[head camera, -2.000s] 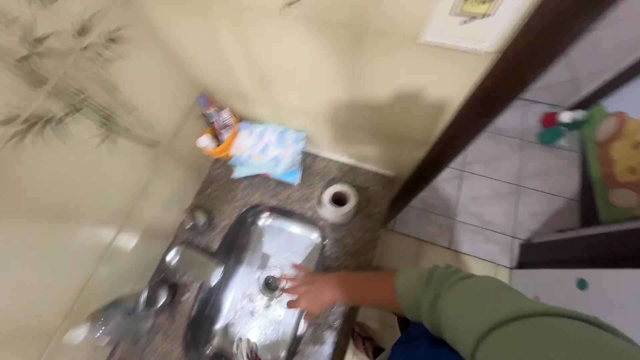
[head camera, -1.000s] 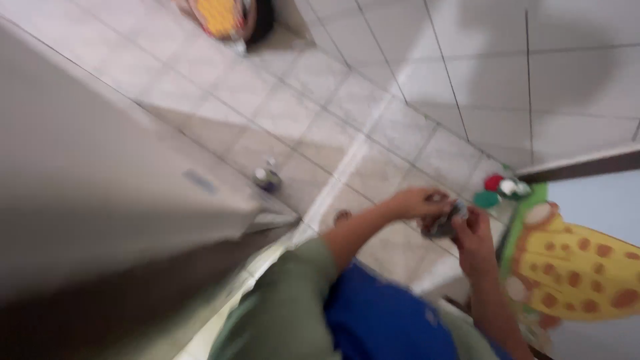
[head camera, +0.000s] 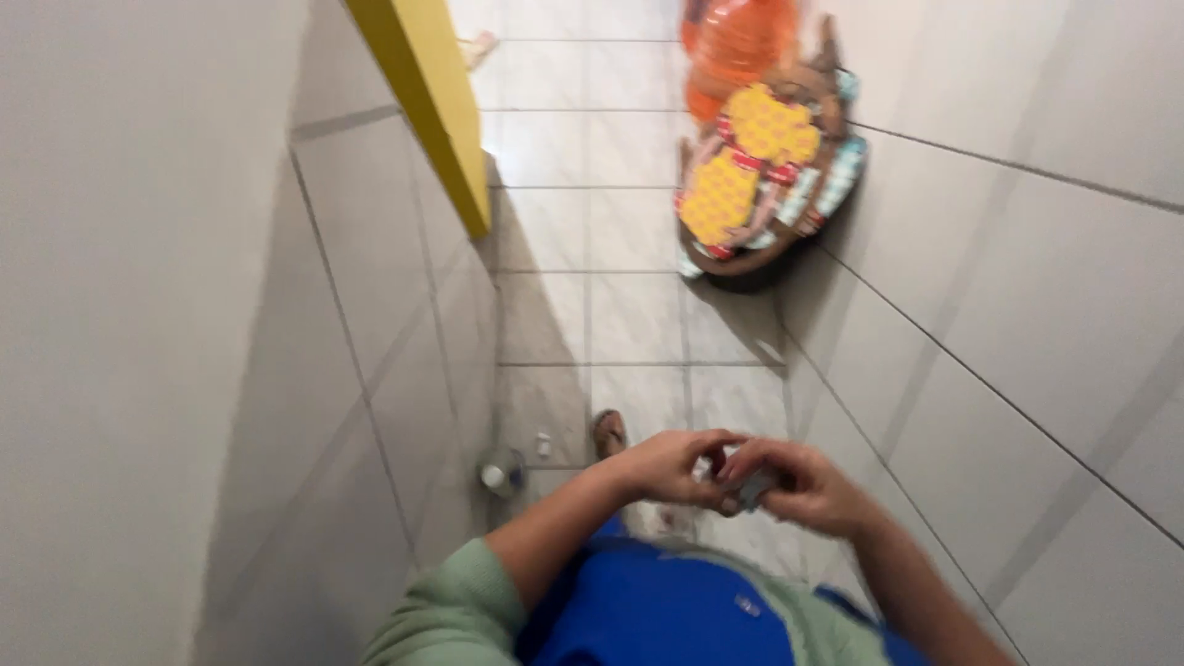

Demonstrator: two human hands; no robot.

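My left hand (head camera: 680,470) and my right hand (head camera: 800,486) meet in front of the blue garment (head camera: 666,606) on my body. Between their fingers is a small greyish object (head camera: 754,487), mostly covered and too blurred to name. The right fingers are curled round it; the left fingertips touch it or lie right beside it. Below the hands, a foot in a brown sandal (head camera: 609,433) stands on the tiled floor.
A small clear bottle with a white cap (head camera: 495,475) stands by the left wall, near a small white item (head camera: 544,445). Ahead on the right are a basket-like container with yellow patterned cloth (head camera: 740,176) and an orange plastic container (head camera: 745,37). A yellow edge (head camera: 430,111) juts in at the left.
The view has swung from a sink counter to a tiled passage. My left hand was over the sink basin two seconds ago; one second ago both hands were together at a small object, as now.
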